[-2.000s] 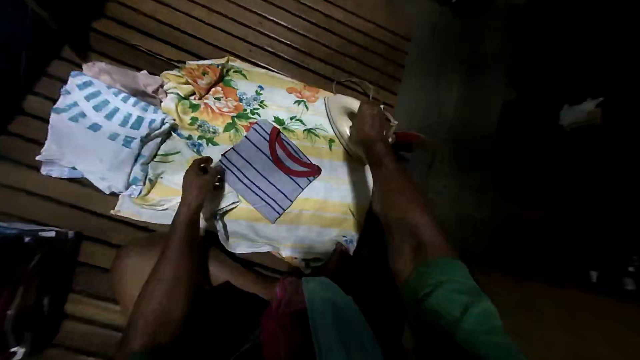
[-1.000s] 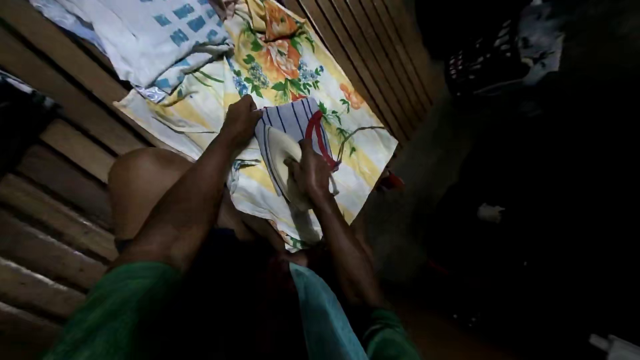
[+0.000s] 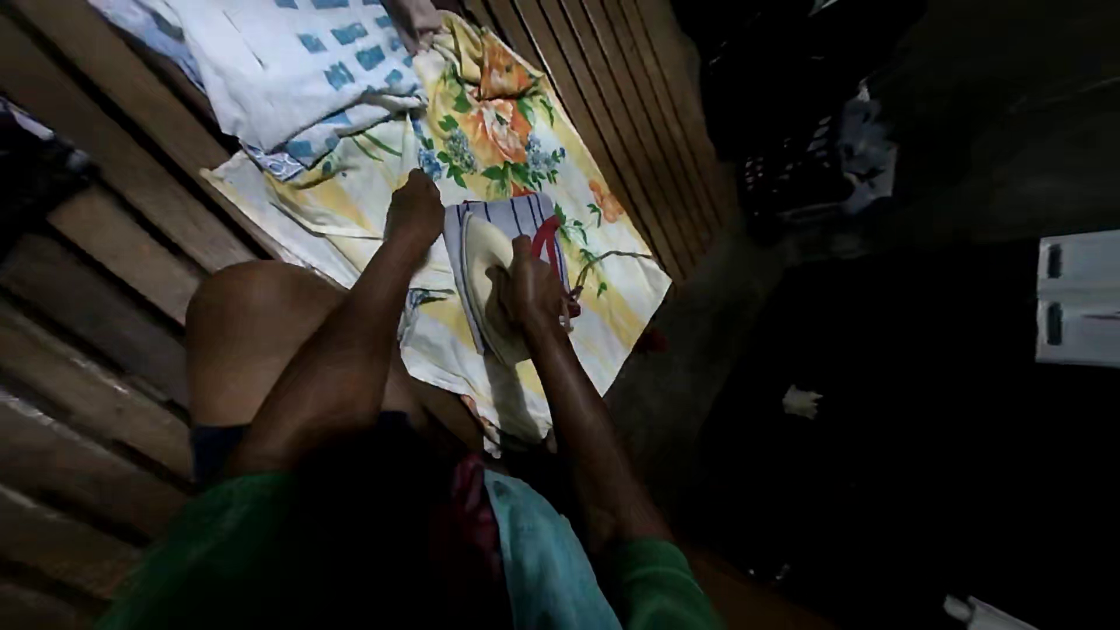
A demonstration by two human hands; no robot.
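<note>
A folded striped garment point(image 3: 507, 210) with a red neckband lies on a floral cloth point(image 3: 560, 166). On top of the garment rests a cream-coloured clothes iron point(image 3: 490, 284), and my right hand point(image 3: 529, 284) is closed on its handle. My left hand point(image 3: 415, 208) is at the garment's left edge, its fingers bunched; whether they pinch the fabric cannot be told. A thin cord point(image 3: 623, 255) runs over the floral cloth to the right of the iron.
White cloth with blue patches point(image 3: 289, 70) lies piled at the upper left. Wooden slats point(image 3: 604, 96) surround the floral cloth. A dark perforated basket point(image 3: 787, 175) stands at the upper right, and dark clothing point(image 3: 39, 166) lies at the far left. My bent knee point(image 3: 254, 324) is beside the cloth.
Two seconds ago the iron stood on the floral cloth beside the garment; my right hand has brought it onto the garment. My left hand has shifted along the garment's edge. The view has turned.
</note>
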